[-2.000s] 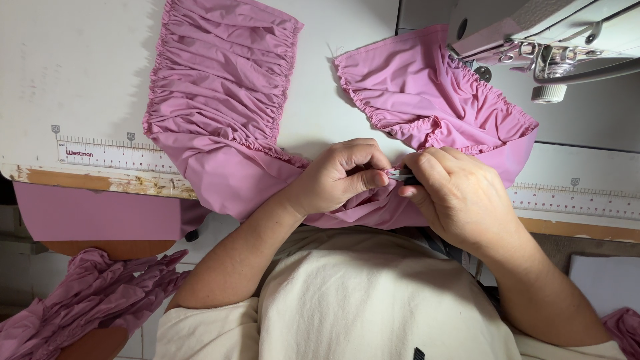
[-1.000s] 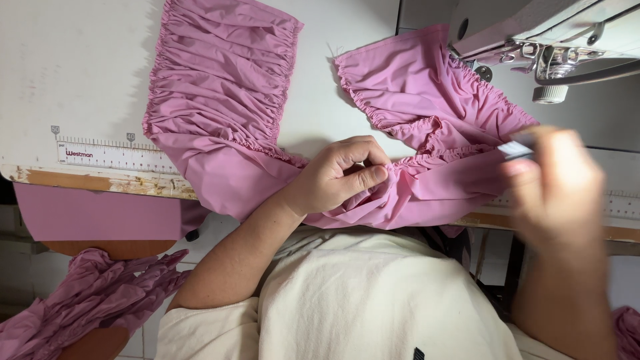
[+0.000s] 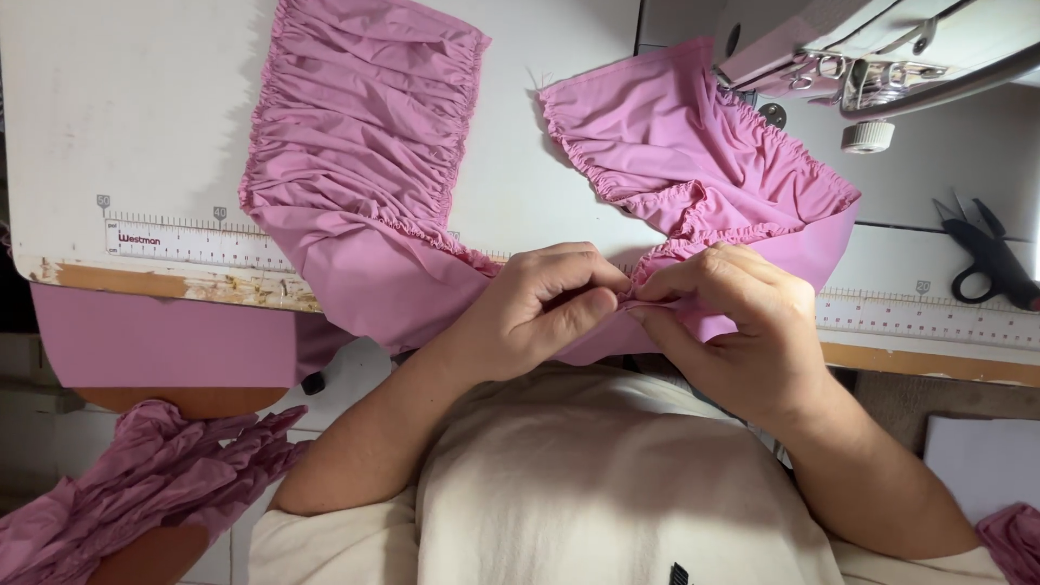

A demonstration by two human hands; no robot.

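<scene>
A long piece of pink fabric [image 3: 366, 122] with gathered edges lies in a U shape on the sewing table, its lower bend hanging at the front edge. At that bend my left hand [image 3: 544, 313] pinches the gathered edge between thumb and fingers. Close beside it, my right hand [image 3: 731, 325] pinches the same edge, thumb below and fingers above. The fabric's right part reaches up under the head of a sewing machine [image 3: 861, 49]. Black-handled thread snips [image 3: 987, 252] rest on the table at the right, apart from my hands.
A ruler strip [image 3: 195, 244] runs along the front of the table [image 3: 146, 97], whose edge is worn. Below left, flat pink fabric [image 3: 162, 341] and a crumpled pink pile [image 3: 162, 479] lie over brown surfaces. A white sheet-like item [image 3: 983, 463] and more pink cloth [image 3: 1011, 540] are at lower right.
My right hand, which held the snips at the fabric and then moved right with them, is back beside my left hand without them. The snips now lie on the table.
</scene>
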